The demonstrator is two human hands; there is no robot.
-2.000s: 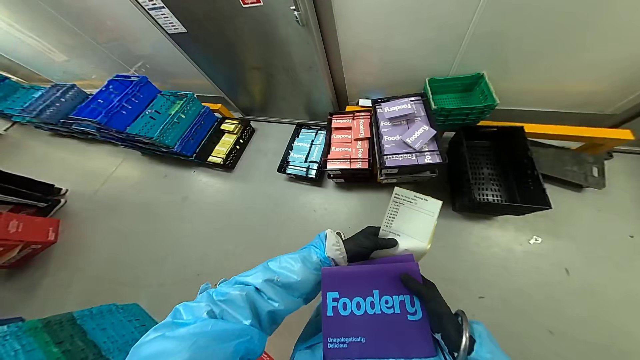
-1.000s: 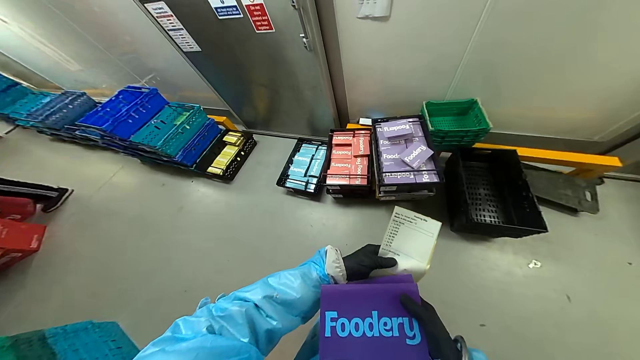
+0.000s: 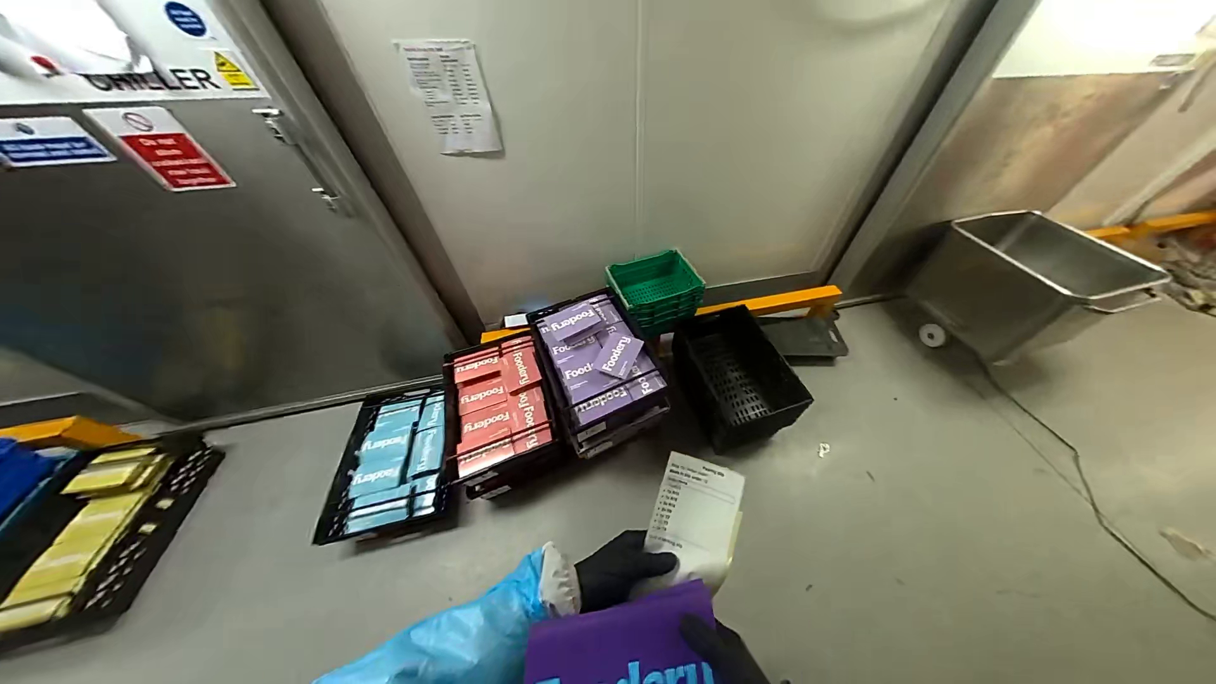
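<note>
My left hand (image 3: 622, 570), in a black glove below a blue plastic sleeve, pinches a printed paper sheet (image 3: 701, 508) by its lower left side. A yellowish edge shows behind that sheet. My right hand (image 3: 719, 649), also black-gloved, grips the right side of a purple cardboard sleeve (image 3: 617, 638) with light blue lettering. The purple piece lies just below the paper and runs out of the bottom of the view. Most of my right hand is cut off by that edge.
Black crates hold light blue packs (image 3: 383, 456), red packs (image 3: 484, 404) and purple packs (image 3: 579, 356). Beside them stand green baskets (image 3: 655, 280) and a black crate (image 3: 741, 380). Yellow packs (image 3: 81, 541) lie at left. A wheeled metal tub (image 3: 1016, 285) and a cable (image 3: 1078, 465) are at right.
The view has swung to the right, bringing the metal tub into sight. Both hands still hold the paper and the purple cardboard, which now sits lower in view.
</note>
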